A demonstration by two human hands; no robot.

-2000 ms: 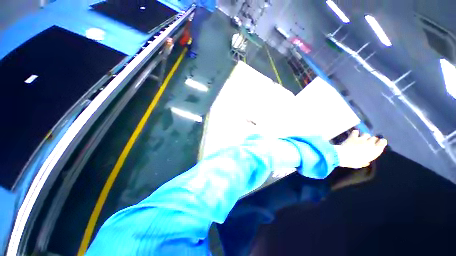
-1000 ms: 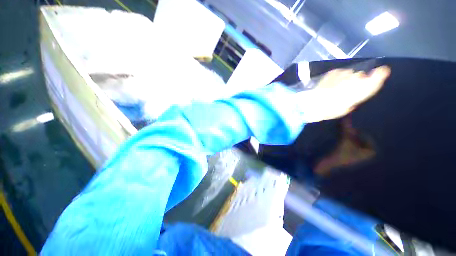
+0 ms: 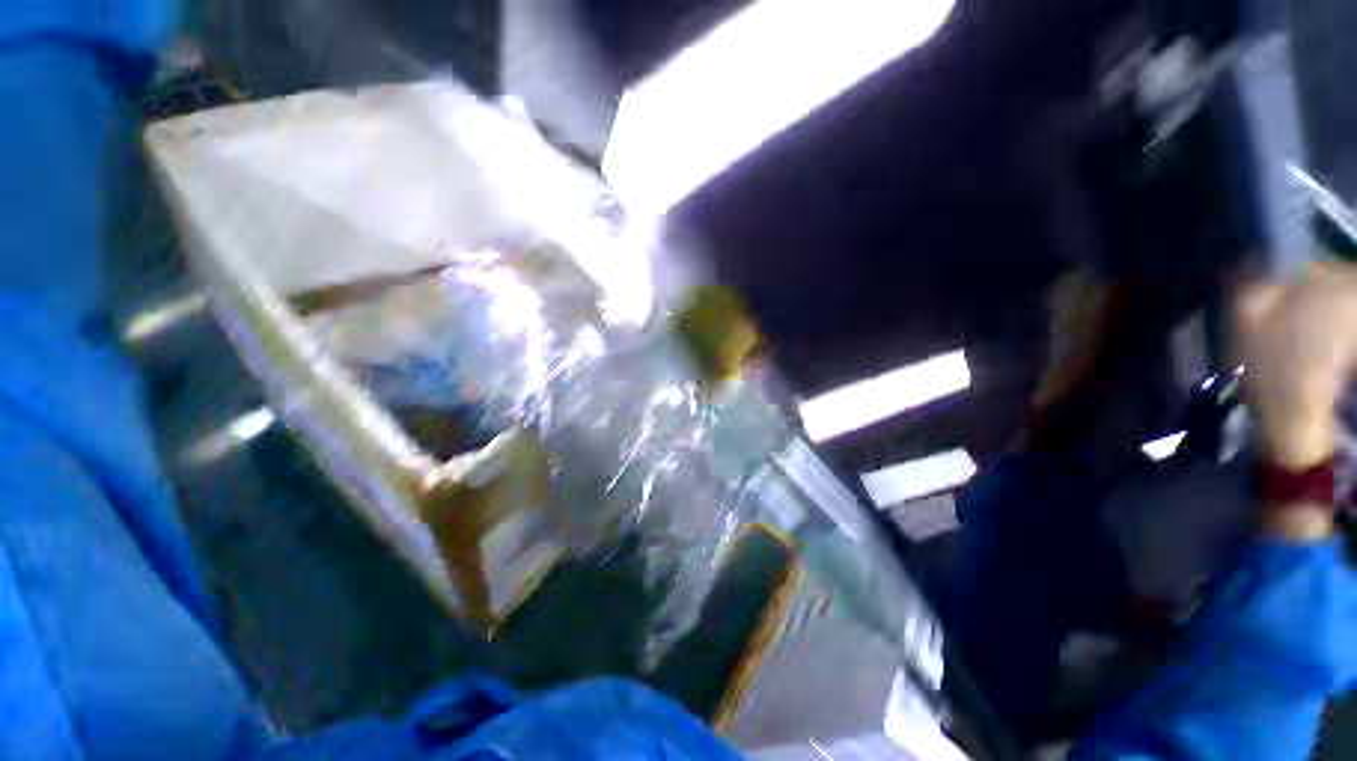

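Note:
A large glossy black panel [image 3: 878, 253] fills the middle and right, tilted, with ceiling lights and a hand reflected in it. My right hand [image 3: 1298, 345], blurred, with a red band at the wrist, is at the far right beside a pale upright bar [image 3: 1268, 164]. Its fingers are too blurred to tell whether they grip the bar or the panel. My left hand is not in view; only a blue sleeve [image 3: 75, 520] shows along the left edge. A blurred yellowish thing [image 3: 717, 330] is at the panel's left edge; I cannot tell what it is.
A large white foam box [image 3: 283, 357] stands on the dark green floor [image 3: 223, 491] at the left, with crinkled clear film [image 3: 655, 446] at its right side. Another pale box [image 3: 811, 669] is at the bottom centre. Blue clothing [image 3: 566, 721] shows along the bottom edge.
The view has swung. My left hand, earlier stretched over the black panel, has left the picture. The panel now stands more steeply, and my right hand has appeared at the right.

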